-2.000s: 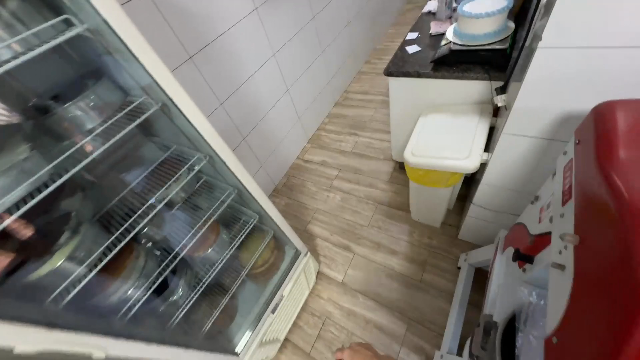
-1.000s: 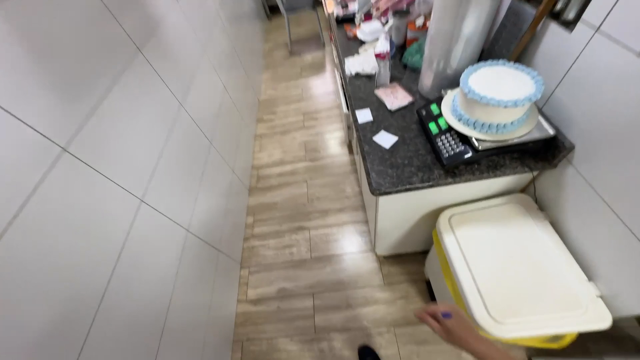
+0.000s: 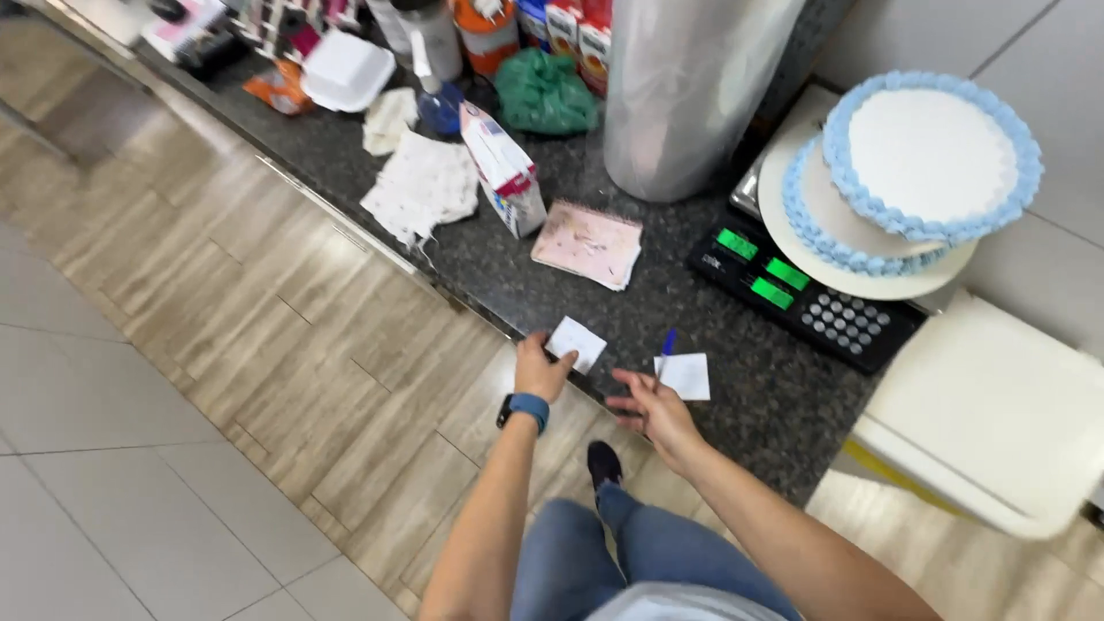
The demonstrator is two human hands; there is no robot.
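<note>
My left hand [image 3: 542, 369], with a blue-banded watch on its wrist, touches a small white paper [image 3: 576, 345] at the edge of the dark granite counter [image 3: 750, 431]; whether its fingers pinch the paper is unclear. My right hand [image 3: 657, 412] is at the counter edge, fingers spread, beside a second white paper [image 3: 688, 377]. A blue pen [image 3: 668, 343] lies across that paper's upper left edge, its lower end close to my right fingers. Behind them lies a pink spiral notebook [image 3: 588, 243]. A two-tier cake [image 3: 931, 155] with blue piped borders rests on a digital scale [image 3: 802, 297].
Behind the notebook are a carton [image 3: 503, 168], a white cloth [image 3: 423, 185], a green plastic bag [image 3: 545, 93], a foam box [image 3: 348, 69] and a tall roll of clear plastic [image 3: 681, 95]. A lidded white bin [image 3: 992, 414] stands at the counter's right end.
The view has swung from the glass-door fridge to the counter. My left hand has come into view at the left paper. The pen now lies by the right paper.
</note>
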